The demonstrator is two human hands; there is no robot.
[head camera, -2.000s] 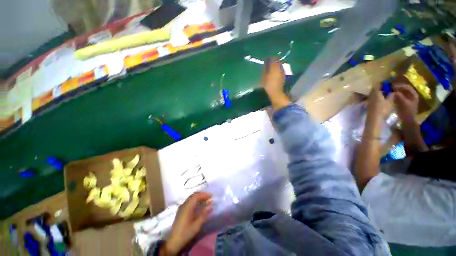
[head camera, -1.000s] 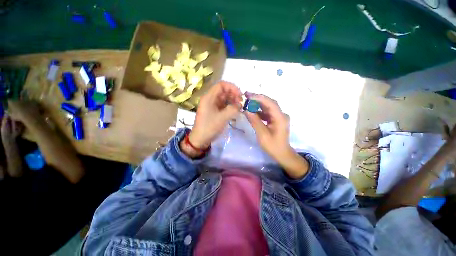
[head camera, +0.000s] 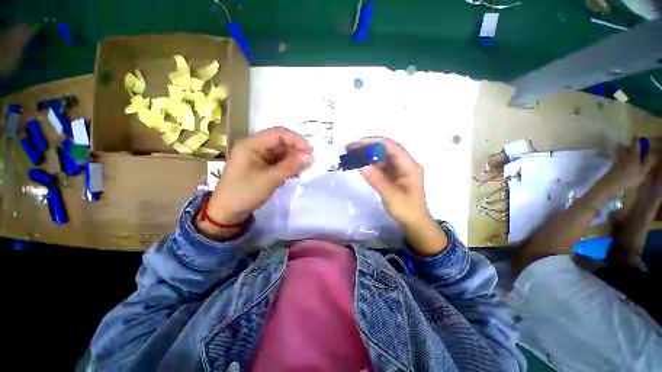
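Observation:
My right hand (head camera: pixel 398 178) holds a dark blue battery pack (head camera: pixel 364 155) over the white work sheet (head camera: pixel 428 145), its round end turned to the right. My left hand (head camera: pixel 263 168) is just left of the pack, not touching it, thumb and fingertips close together; whether something small is between them cannot be told. Thin lead wires (head camera: pixel 316 131) lie on the sheet beyond the hands. A shiny clear plastic film (head camera: pixel 319 211) lies on the sheet near me. Pale-yellow insulating pieces (head camera: pixel 178 109) lie in the open cardboard parts box (head camera: pixel 161 51) at the left.
Several blue packs (head camera: pixel 54 206) lie on the cardboard-covered bench (head camera: pixel 145 211) at the far left. More packs (head camera: pixel 364 22) lie on the green belt (head camera: pixel 305 40). A grey post (head camera: pixel 581 64) slants in at right. A neighbour's arms (head camera: pixel 602 178) work beyond a second white sheet (head camera: pixel 552 182).
The view has shifted, so box and sheet sit further left. My hands have moved apart, and the pack in my right hand now lies sideways. The neighbour at left is out of view.

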